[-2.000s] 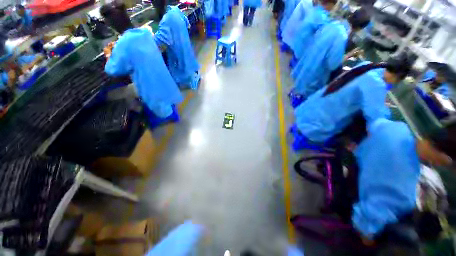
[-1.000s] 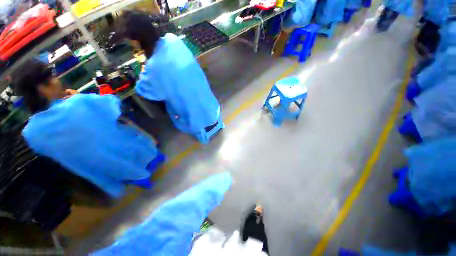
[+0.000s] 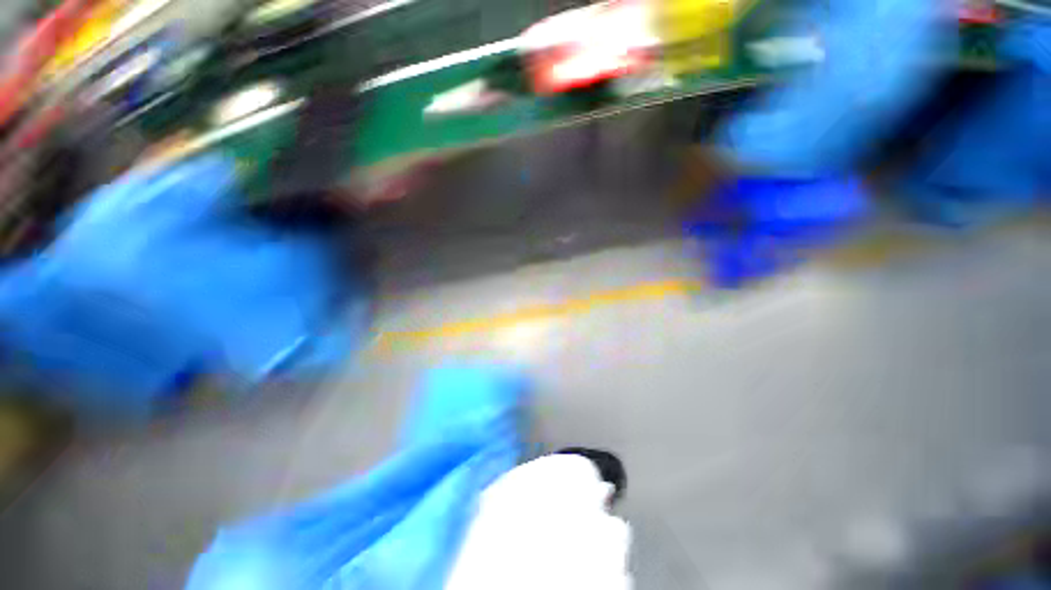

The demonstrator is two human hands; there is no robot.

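The frame is strongly blurred. Neither of my hands can be made out. My blue smock sleeve (image 3: 380, 507) reaches up from the bottom edge, left of the middle, and no hand shows at its end. My pale clothing (image 3: 547, 536) is beside it, with a dark shoe (image 3: 604, 470) just beyond. Nearest in front at the top is the green bench (image 3: 461, 123), with a blurred red-and-white item (image 3: 588, 52) and a small white item (image 3: 467, 99) on it.
A person in a blue smock (image 3: 184, 277) is at the left by the bench. Another person in blue (image 3: 841, 87) is at the upper right, above a dark blue stool (image 3: 784, 213). A yellow line (image 3: 542, 312) crosses the grey floor (image 3: 784, 426).
The view has turned left and come nearer the bench. The light blue stool and the right-hand row of people have left the picture. The yellow line now runs nearly across.
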